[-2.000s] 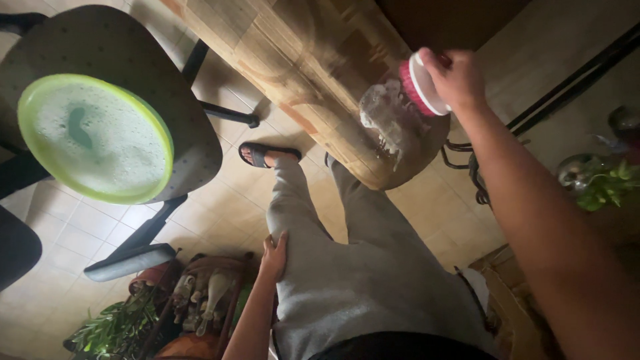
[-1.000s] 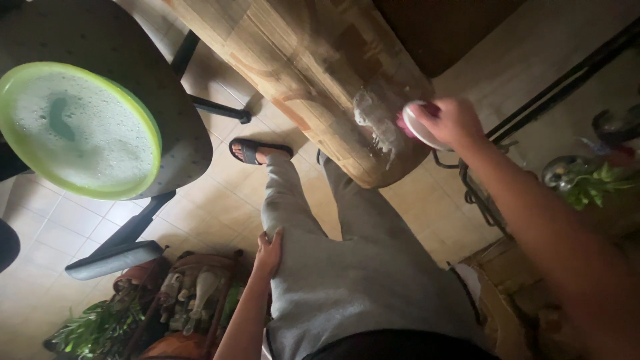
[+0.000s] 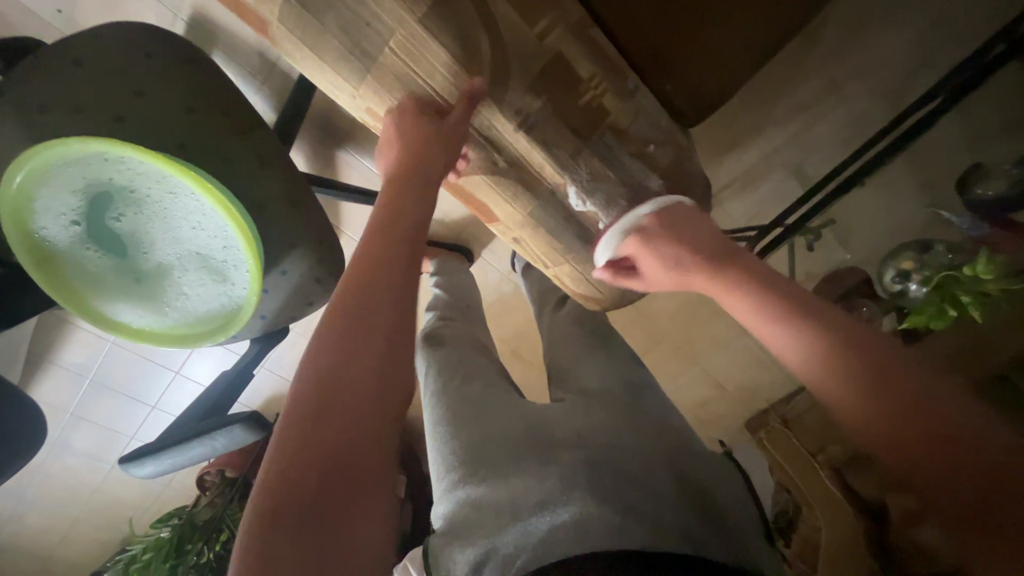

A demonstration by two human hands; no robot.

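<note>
My right hand (image 3: pixel 672 248) grips a scrub brush (image 3: pixel 632 224) with a white back, pressed on the patterned fabric of a long cushion (image 3: pixel 512 120). The brush's bristles are mostly hidden beneath it. White suds (image 3: pixel 586 202) lie on the fabric just beyond the brush. Farther up the cushion, my left hand (image 3: pixel 428 136) rests at its near edge, thumb apart from the fingers, with no tool in it. A green basin (image 3: pixel 254 272) of foamy water stands at the left, away from both hands.
Beneath the basin is a dark chair seat (image 3: pixel 184 72), its armrest (image 3: pixel 196 444) below. A potted plant (image 3: pixel 180 536) is at the lower left. Black metal bars (image 3: pixel 888 136) cross the right side, near a leafy plant (image 3: pixel 960 296). Cardboard (image 3: pixel 816 480) lies at the lower right.
My left hand has moved from my thigh up to the cushion. The brush in my right hand is now down on the fabric, and the patch of suds looks smaller.
</note>
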